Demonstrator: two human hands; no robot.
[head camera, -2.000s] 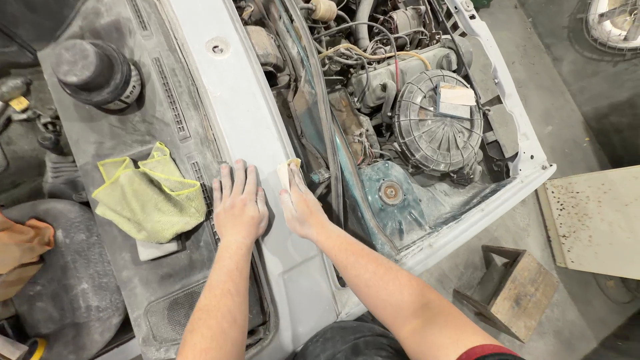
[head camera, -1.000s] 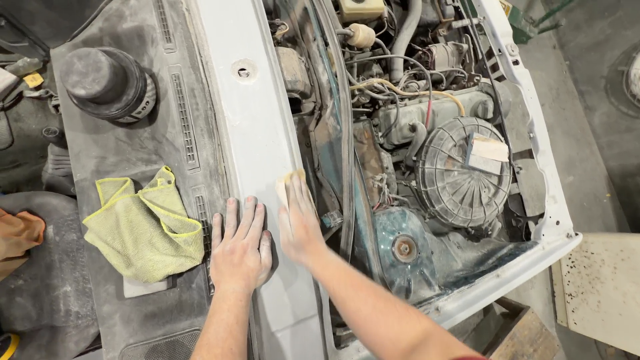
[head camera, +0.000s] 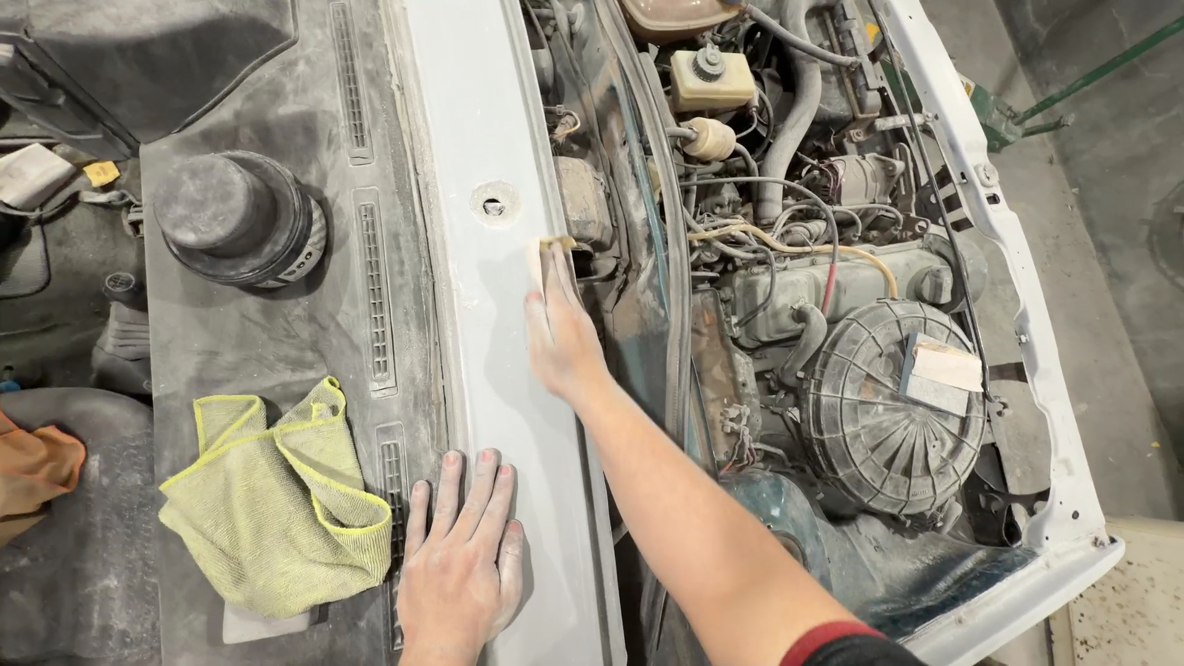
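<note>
A pale primed car cowl panel (head camera: 481, 314) runs down the middle of the view, with a round hole in its upper part. On its right edge my right hand (head camera: 562, 333) presses a small piece of sandpaper (head camera: 555, 244), fingers held together; most of the piece is hidden under them. My left hand (head camera: 467, 546) lies flat, palm down and fingers slightly spread, over the panel's left edge, and nothing shows in it. To its left a yellow-green microfiber cloth (head camera: 277, 499) lies crumpled on the dusty dashboard (head camera: 222, 351), partly covering a light flat block (head camera: 268, 624).
A black lidded container (head camera: 236, 217) stands on the dashboard beside its vents. The open engine bay lies right, with hoses, a reservoir (head camera: 712, 81) and a round air filter housing (head camera: 893, 407) bearing a sanding pad (head camera: 942, 370). An orange cloth (head camera: 32, 472) lies on the seat at far left.
My right hand has moved forward along the panel edge with the sandpaper, farther from my left hand, which stays flat near the cloth. The view has shifted.
</note>
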